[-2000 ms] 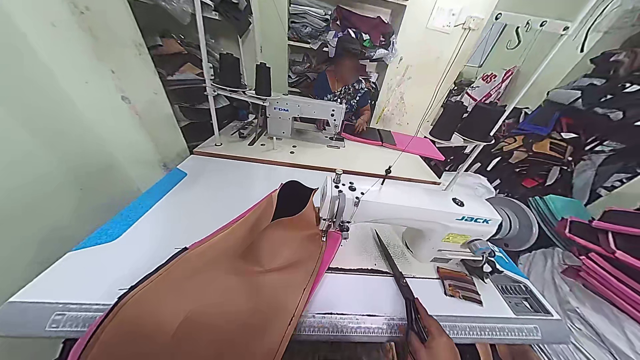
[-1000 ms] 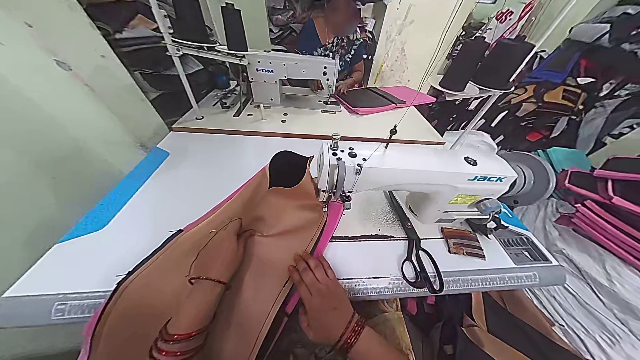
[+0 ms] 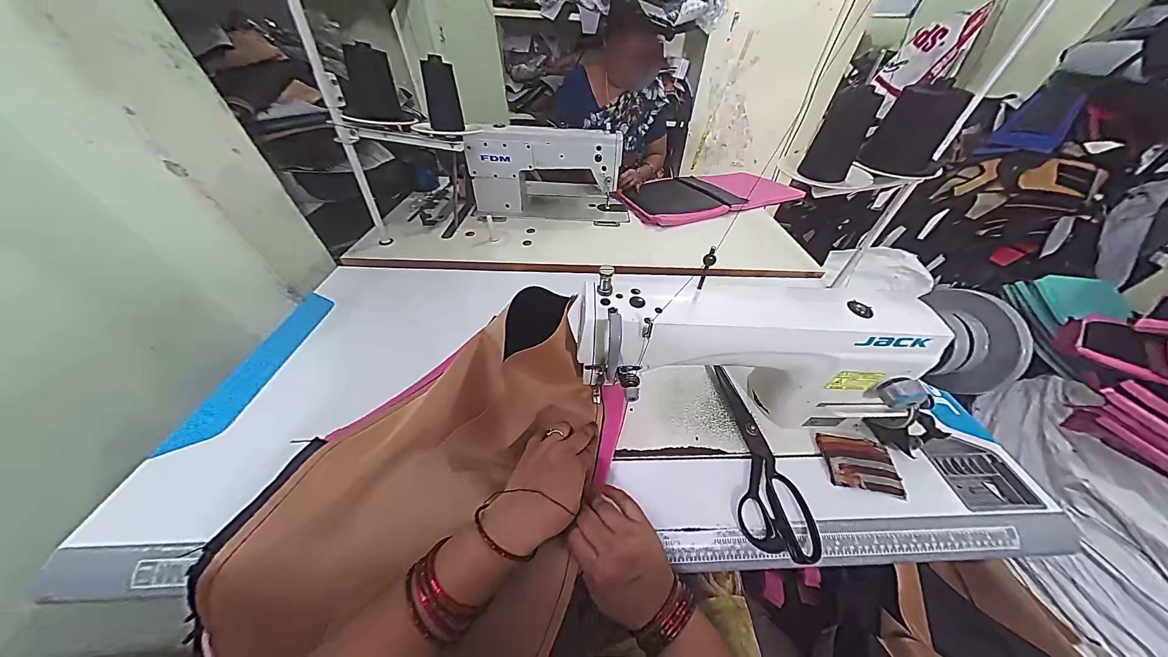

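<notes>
A large tan fabric piece [image 3: 365,511] with a dark lining and pink edging lies on the sewing table, its right edge beneath the needle area of a white Jack sewing machine [image 3: 766,319]. My left hand [image 3: 547,465] rests on the tan fabric just in front of the presser foot, fingers bent; whether it pinches the cloth is unclear. Close beside it, my right hand [image 3: 616,547] grips the fabric's edge at the pink strip [image 3: 610,438] between thumb and fingers. Black-handled scissors [image 3: 766,474] lie right of both hands, blades towards the machine.
A small striped swatch [image 3: 860,464] lies near the control panel [image 3: 990,479]. Behind stands an FDM sewing machine [image 3: 547,169], where a person [image 3: 620,100] handles a pink and black piece [image 3: 693,196]. Thread cones [image 3: 912,132] stand at back right. Stacked pink pieces [image 3: 1131,420] lie far right.
My left hand has moved towards the needle and the right edge of the fabric. My right hand, on the scissors in the earliest frame, let them go and now holds the fabric edge.
</notes>
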